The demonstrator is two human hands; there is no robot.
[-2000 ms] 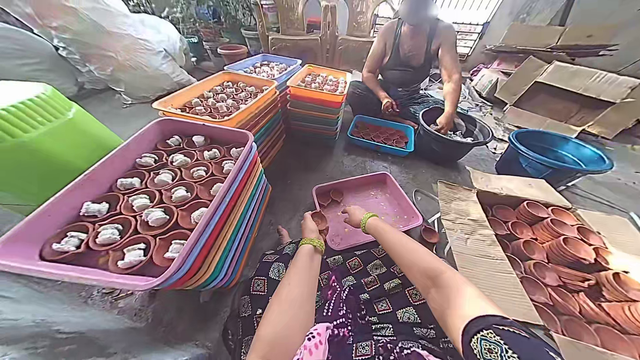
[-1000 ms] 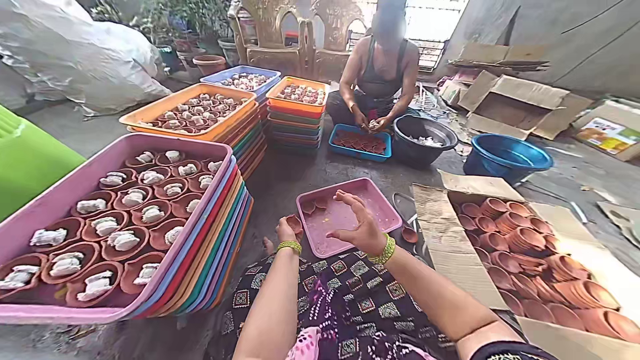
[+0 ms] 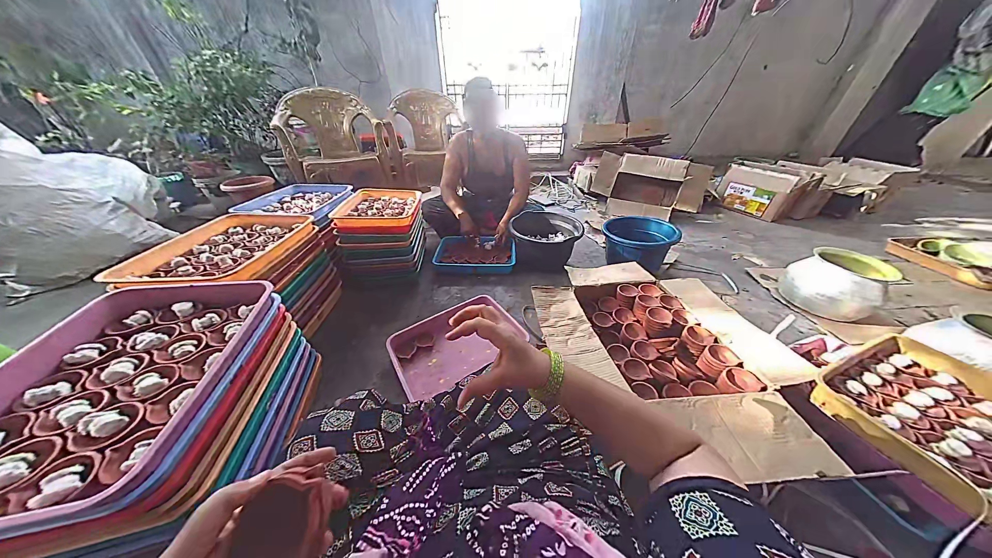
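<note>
My left hand [image 3: 310,473], low in the head view beside the tray stack, holds a blurred reddish-brown clay cup [image 3: 283,515]. My right hand [image 3: 504,349] is raised over the near part of a pink plastic tray [image 3: 434,380], thumb and fingers spread and curved, with nothing between them. A few small clay cups [image 3: 415,346] lie in that tray's left part. To the right, an opened cardboard box [image 3: 744,430] contains many clay cups [image 3: 659,318]. On the left, a pink tray [image 3: 260,298] tops a tall stack and bears clay cups with white lumps in them.
A person [image 3: 484,170] sits opposite, hands at a blue tray [image 3: 474,267] of clay pieces. A black tub [image 3: 546,240] and a blue tub [image 3: 642,242] stand nearby. More stacked trays [image 3: 380,252] rise at left; a yellow tray [image 3: 914,465] of filled cups sits at right.
My left hand, holding a cup, has moved from beside the pink tray down toward the stack at left. My right hand has left the cups in the tray and opened. The view has tilted up.
</note>
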